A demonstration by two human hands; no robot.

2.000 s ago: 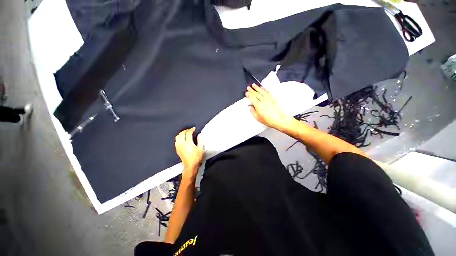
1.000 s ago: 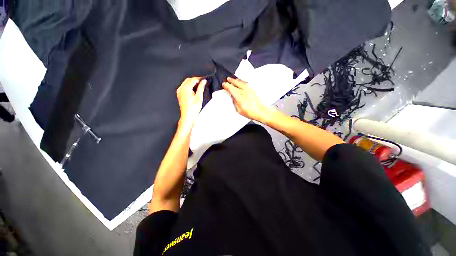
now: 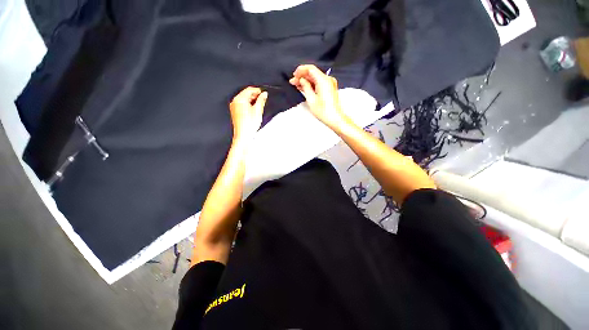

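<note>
The large dark garment (image 3: 168,116) lies spread over the white table (image 3: 139,258). My left hand (image 3: 248,113) pinches the garment's edge between thumb and fingertips beside the curved white area. My right hand (image 3: 318,93) is just to the right, its fingers curled and pinching the dark cloth near a small white tip. A thin dark line runs between the two hands. The curved white area (image 3: 290,145), paper or tabletop, shows below the cloth edge. A strap with a pale outline (image 3: 92,137) lies on the garment at left.
Shears with black handles (image 3: 504,11) lie at the table's far right corner. Black trimmings (image 3: 429,126) litter the grey floor at right. A pale roll (image 3: 500,206) and a red object (image 3: 497,242) are at lower right. A clear plastic item (image 3: 557,53) lies at upper right.
My left hand has gone from the table's near edge up to the cloth edge. My right hand has lifted from lying flat and now pinches the cloth. The view has shifted.
</note>
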